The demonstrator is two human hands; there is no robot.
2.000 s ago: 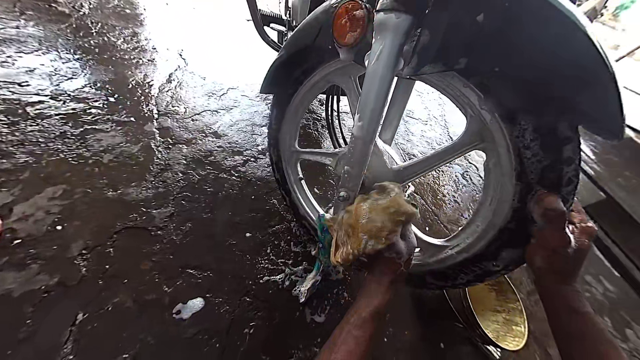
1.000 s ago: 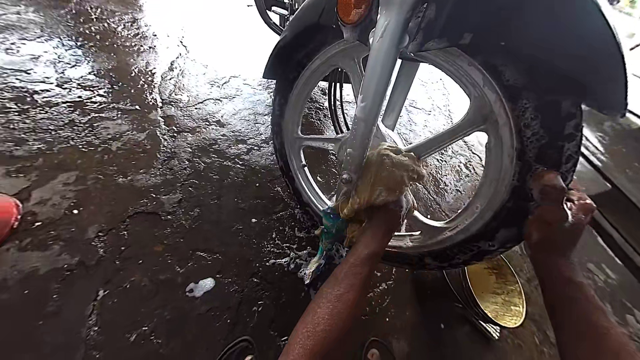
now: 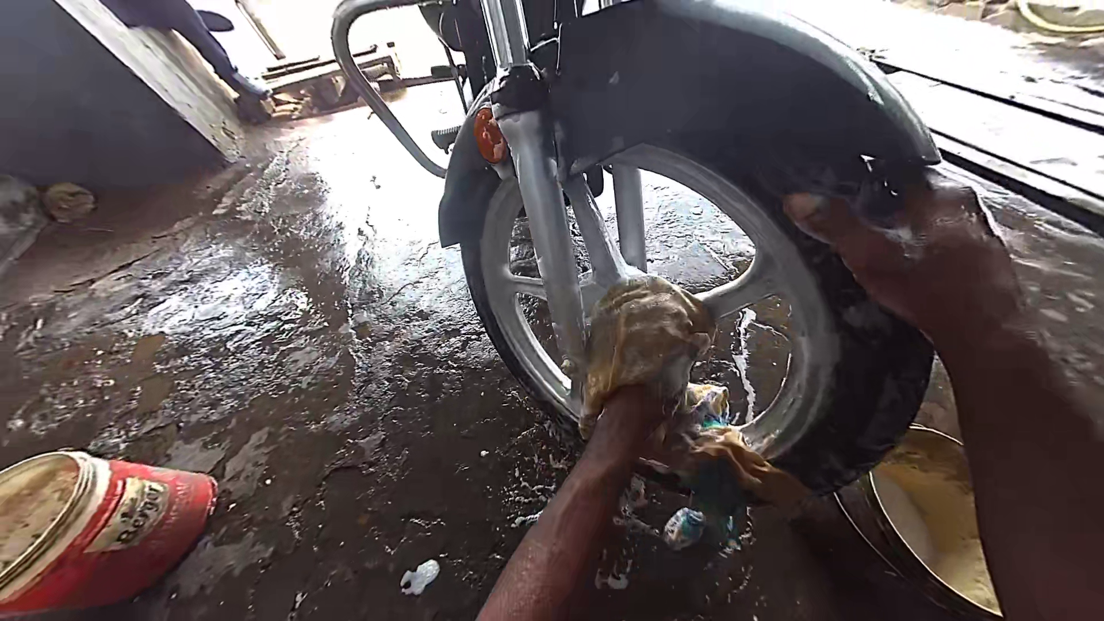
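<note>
A motorcycle's front wheel (image 3: pixel 815 345) with soapy grey spokes and a black tyre stands before me, under a dark front fender (image 3: pixel 690 78). My left hand (image 3: pixel 634 405) is at the hub beside the fork leg (image 3: pixel 545 233), mostly hidden by the wet tan cloth (image 3: pixel 647 332) it holds against the wheel. More wet cloth with blue-green parts (image 3: pixel 724 457) hangs below it by the rim. My right hand (image 3: pixel 914 241) rests on the tyre's upper right side, just below the fender's end; its fingertips are partly hidden and suds cling to it.
A red bucket (image 3: pixel 147 535) lies at the lower left. Under the tyre, at the lower right, is a metal container (image 3: pixel 936 517) with pale liquid. Wet dark floor (image 3: pixel 259 379) surrounds the wheel. A wall (image 3: pixel 95 95) and part of a person (image 3: pixel 198 43) are at the upper left.
My right hand has moved up along the tyre from its lower right side. My left hand stays near the hub with the cloth. The view has shifted, showing more of the red bucket.
</note>
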